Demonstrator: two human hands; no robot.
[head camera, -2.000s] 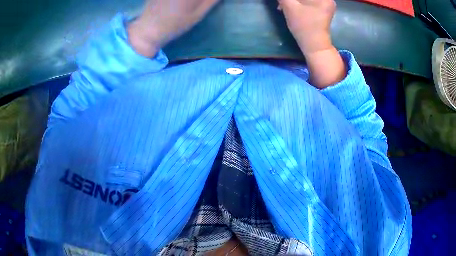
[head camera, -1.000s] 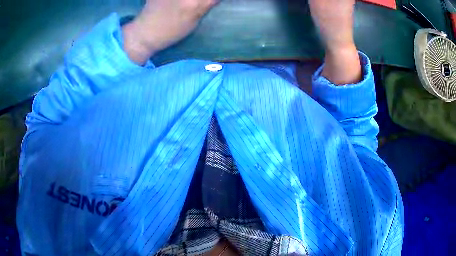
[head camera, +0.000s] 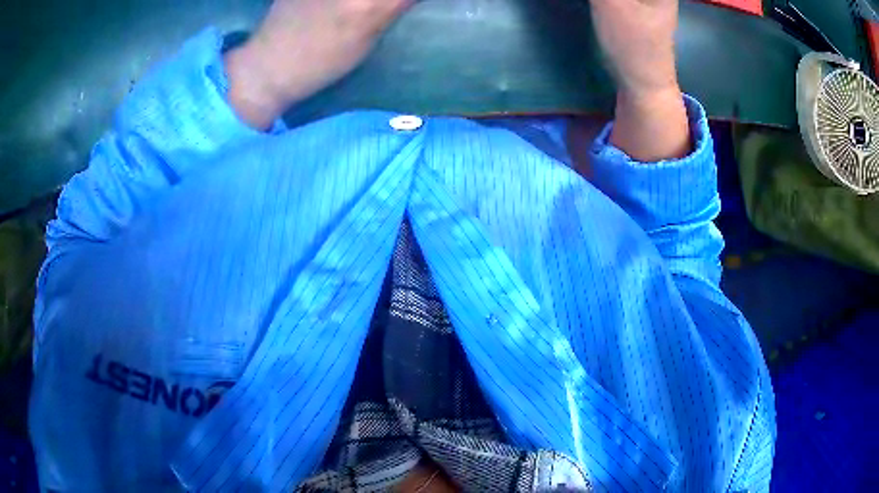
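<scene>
My left hand (head camera: 318, 43) reaches over the table at the top left of the view; its fingers are cut off by the top edge. My right hand (head camera: 638, 43) is over the table at the top, right of centre; its fingers are also cut off by the top edge. What either hand holds cannot be seen. The dark green, shiny table (head camera: 492, 67) lies under both hands. A piece of the red-orange pad (head camera: 740, 4) shows at the top edge, to the right of my right hand.
A round pale desk fan (head camera: 848, 125) with a dark centre is at the right edge, by the table's end. Dark cords (head camera: 805, 29) lie near it at the top right. A red strip shows in the top right corner. My blue smock fills the lower view.
Since the first frame, my right hand has moved right and up, further out of the picture. The fan shows more fully. In the last second, little has changed.
</scene>
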